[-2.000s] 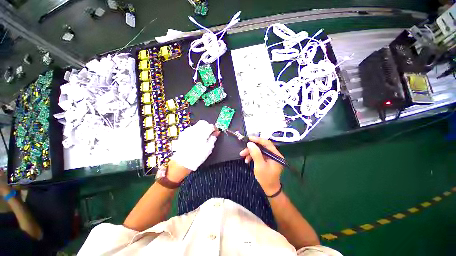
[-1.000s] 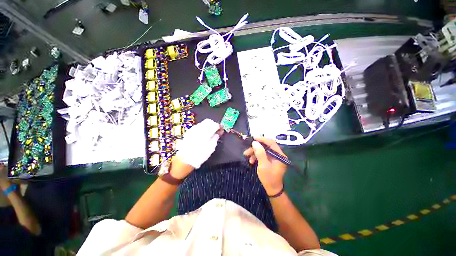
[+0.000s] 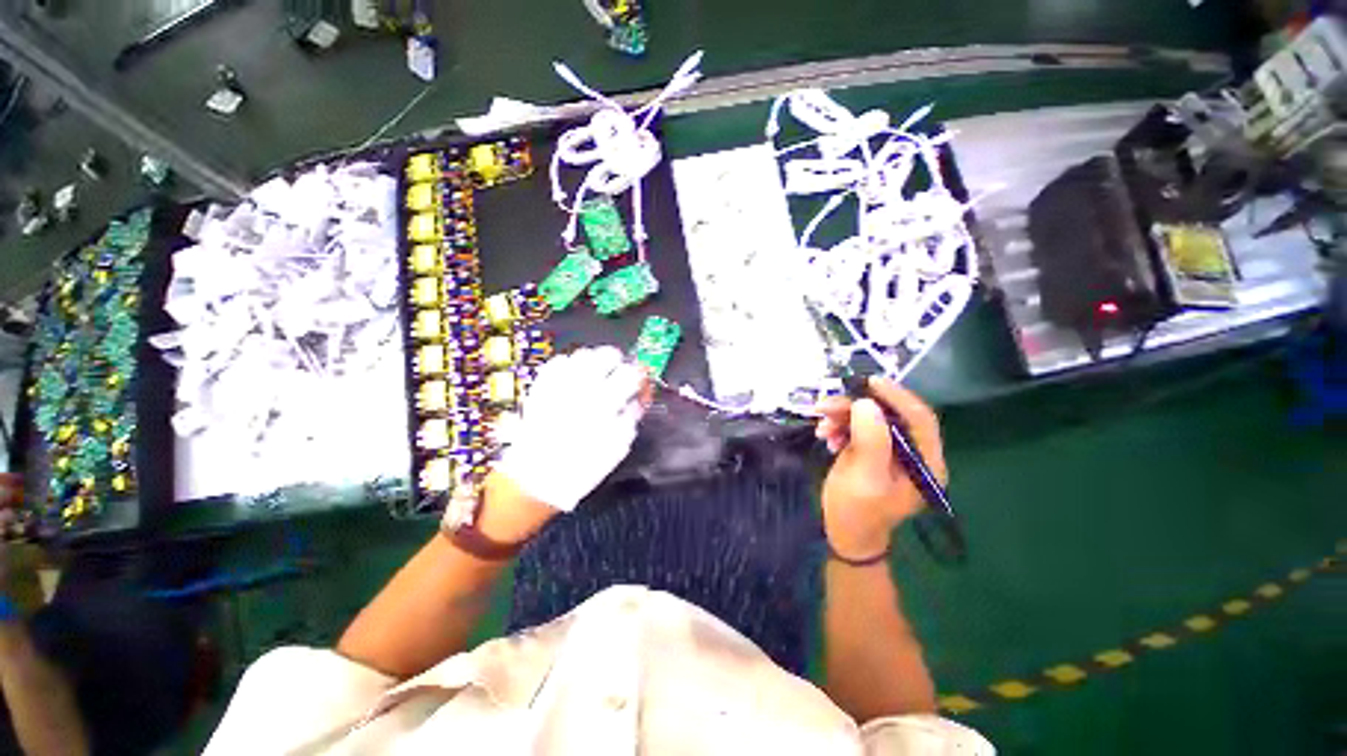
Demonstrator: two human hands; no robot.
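Note:
My left hand, in a white glove, is at the near part of the black tray, its fingertips at the lower edge of a green circuit board. What exactly the fingers pinch is too small to tell. My bare right hand holds the black soldering iron over the near edge of the pile of white cables. A thin white lead runs from near the board toward the cable pile. Several green boards lie in the tray beside a coiled white cable.
Rows of yellow transformers fill the tray's left. White housings lie further left, past them a tray of boards. A white sheet lies right of the tray. The soldering station and tip cleaner stand right. A person's arm shows lower left.
My right hand has moved right with the soldering iron, away from the board to the cables. A white lead now shows across the sheet's near edge. My left hand stays by the board.

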